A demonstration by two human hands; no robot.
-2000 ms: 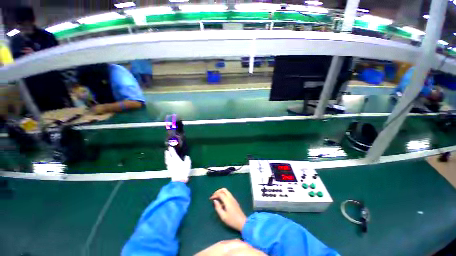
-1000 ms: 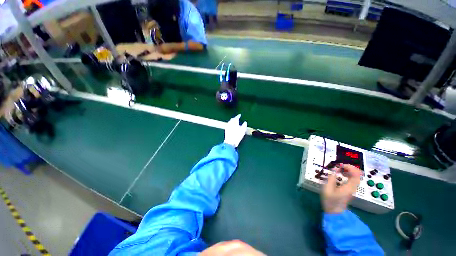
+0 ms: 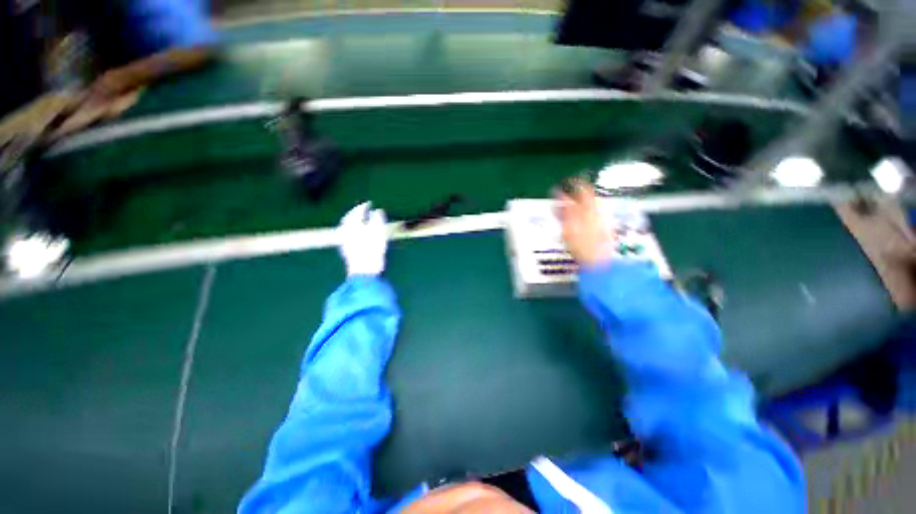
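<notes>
The white-grey headset tester [image 3: 542, 257] stands on the dark green worktop, right of centre, its display covered or blurred. My right hand [image 3: 585, 223], bare and blurred, is over the tester's upper part; whether it holds anything cannot be told. My left hand [image 3: 364, 239], in a white glove, rests at the white rail, left of the tester, with no object visible in it. A dark gaming headset [image 3: 310, 166] is on the green conveyor beyond the rail, unlit and blurred. A thin black cord [image 3: 430, 215] lies at the rail between my left hand and the tester.
The white rail [image 3: 201, 252] crosses in front of the belt. A blurred dark object [image 3: 725, 149] is on the belt at the right. A small coiled lead [image 3: 705, 291] lies right of the tester. A monitor [image 3: 623, 22] and a person's blue sleeve [image 3: 176, 22] are beyond.
The view has swung right and blurred. My right hand has moved from the tester's lower front to its upper part. The headset's lights no longer show. My left hand stays at the rail.
</notes>
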